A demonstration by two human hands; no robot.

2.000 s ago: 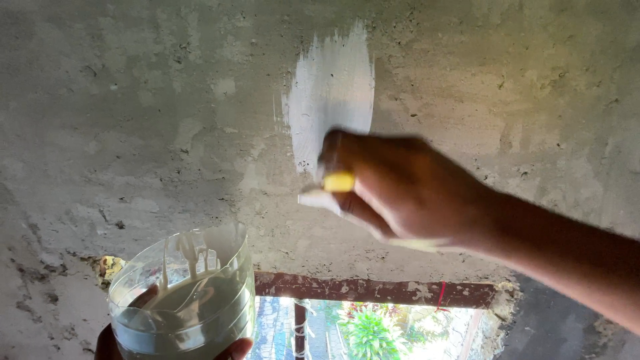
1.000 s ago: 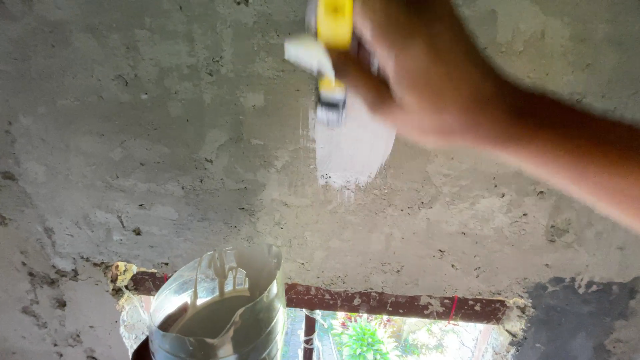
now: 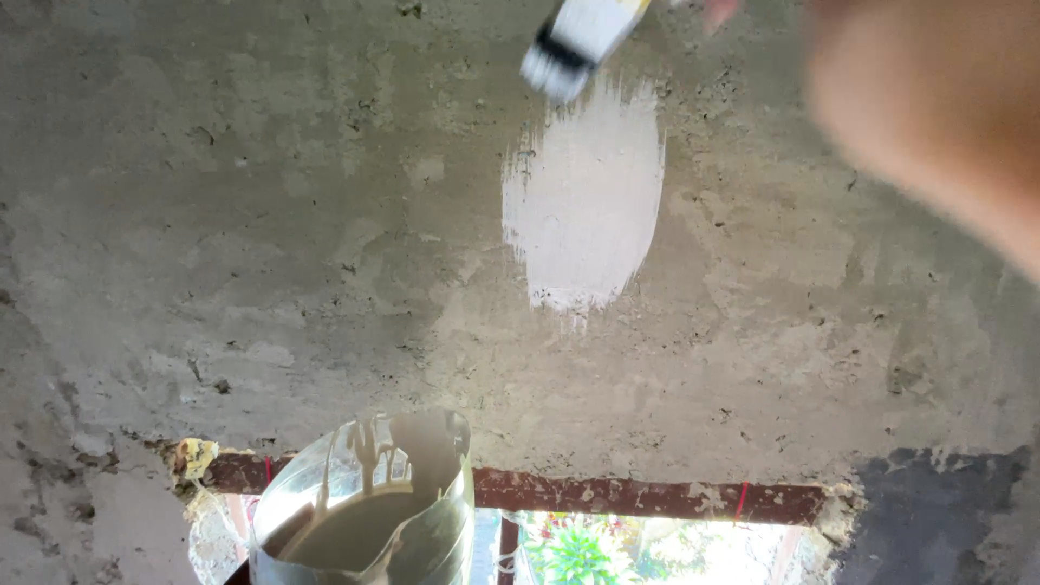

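Observation:
My right hand (image 3: 894, 73), blurred and cut off by the top edge, holds a paintbrush (image 3: 601, 28); its grip is largely out of view. The brush has a black band and white-coated bristles, which are just above a patch of wet white paint (image 3: 589, 203) on a rough grey plastered wall (image 3: 366, 268). At the lower left, a clear plastic container (image 3: 435, 536) with a cut, slanted rim holds off-white paint (image 3: 349, 528), with drips down its inner wall. Little shows of my left hand (image 3: 288, 530), a dark shape behind the container's clear side.
Below the painted patch runs a reddish-brown window frame (image 3: 601, 493) with worn paint and red strings. Green plants (image 3: 577, 552) show through the bright opening. Broken plaster and yellowish foam (image 3: 195, 457) are at its left corner, a dark grey patch (image 3: 926, 520) at its right.
The brush has moved from the lower part of the white patch, two seconds ago, to above its top edge. My right hand has gone up, mostly out of view. The patch reaches lower down the wall.

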